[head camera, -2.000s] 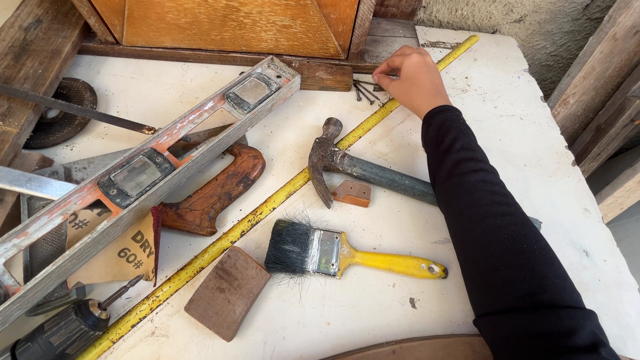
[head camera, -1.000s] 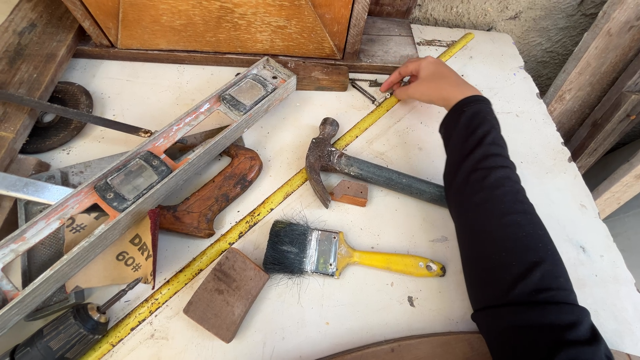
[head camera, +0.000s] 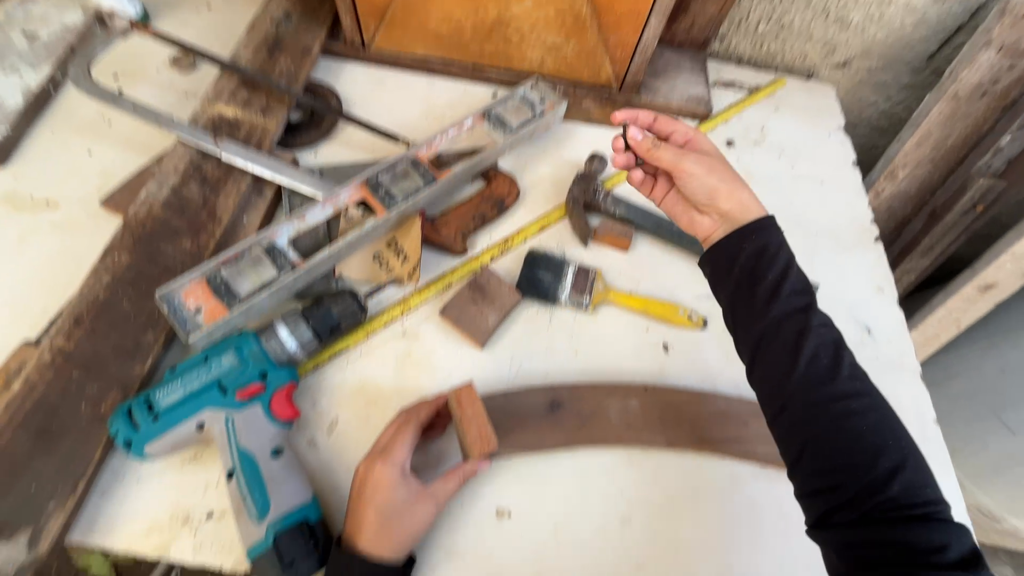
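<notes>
My left hand (head camera: 404, 472), low in the view, grips a small wooden block (head camera: 472, 422) between thumb and fingers, at the left end of a curved wooden strip (head camera: 632, 416). My right hand (head camera: 680, 168) is raised at the upper right and pinches a small dark nail or screw (head camera: 626, 138) in its fingertips. Behind and below that hand lie a claw hammer (head camera: 596, 196) and a small wood piece (head camera: 613, 234). A paintbrush with a yellow handle (head camera: 652, 308) and a square brown block (head camera: 481, 307) lie between my hands. The picture is somewhat blurred.
A yellow measuring strip (head camera: 448, 280) crosses the white table. At left are a teal cordless drill (head camera: 216, 400), a spirit level (head camera: 384, 192), a wooden saw handle (head camera: 472, 212), sandpaper (head camera: 384, 250), a hacksaw (head camera: 200, 140) and a dark plank (head camera: 144, 280). A wooden cabinet (head camera: 496, 40) stands behind.
My right hand has lifted from beside the screws or nails near the cabinet, with one now in its fingers. My left hand has come into view with a wooden block. The view has widened downward and left.
</notes>
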